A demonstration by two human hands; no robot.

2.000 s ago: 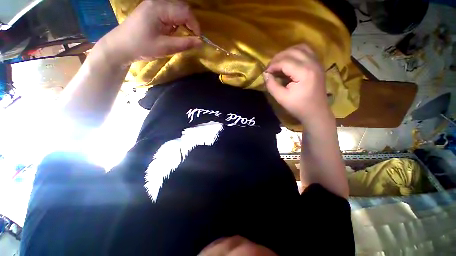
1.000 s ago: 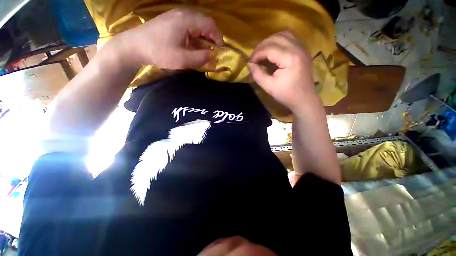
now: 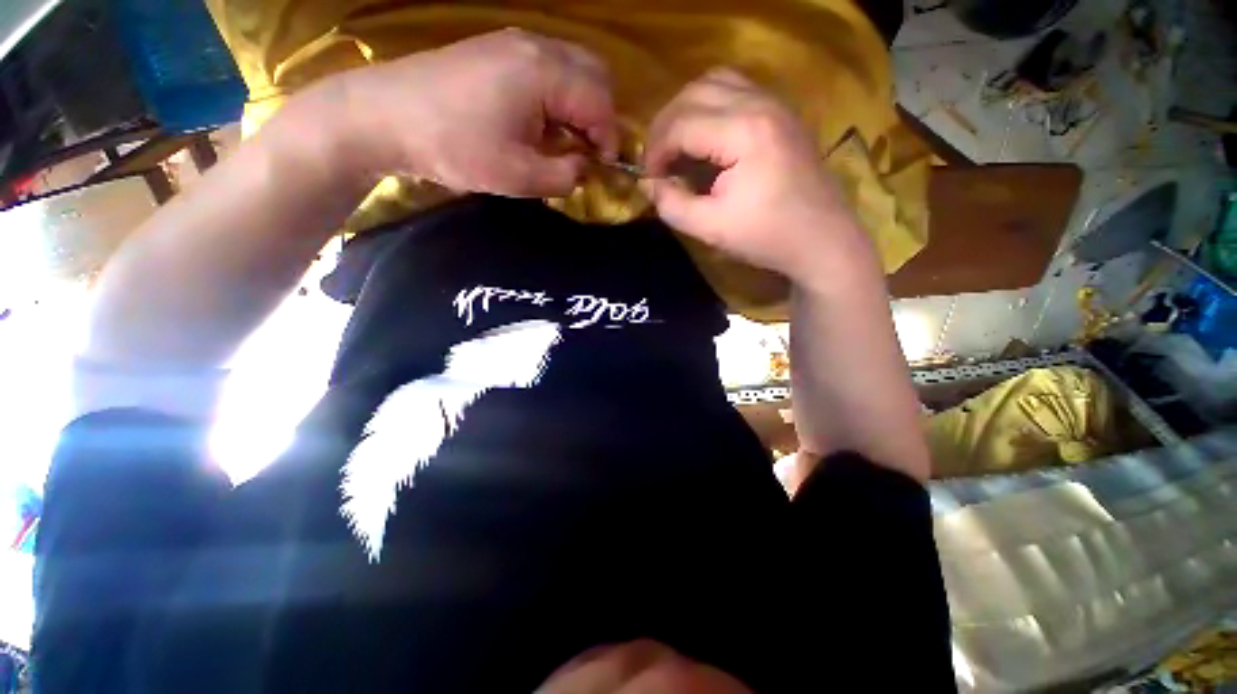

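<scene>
A mustard-yellow, slightly shiny garment [image 3: 760, 41] lies over the lap, beyond the black T-shirt. My left hand [image 3: 509, 119] is at its near edge, thumb and fingers pinched on a thin silvery piece [image 3: 625, 167] that sticks out toward the right hand. My right hand [image 3: 739, 170] is just to the right, fingertips pinched at the garment's edge and close to the tip of the piece. The fingers hide most of the pinched fold. I cannot tell if the right fingertips hold the silvery piece too.
A brown wooden board [image 3: 1004, 224] is right of the garment. Farther right, yellow cloth [image 3: 1031, 423] lies in a trough beside a cream, fabric-covered surface [image 3: 1072, 569]. Scraps litter the floor [image 3: 970, 75] at upper right. A blue crate [image 3: 183, 61] is at upper left. Strong glare covers the left side.
My hands have come together from well apart, and the thin piece between them shows much shorter. The view has shifted slightly, moving the garment and shirt leftward.
</scene>
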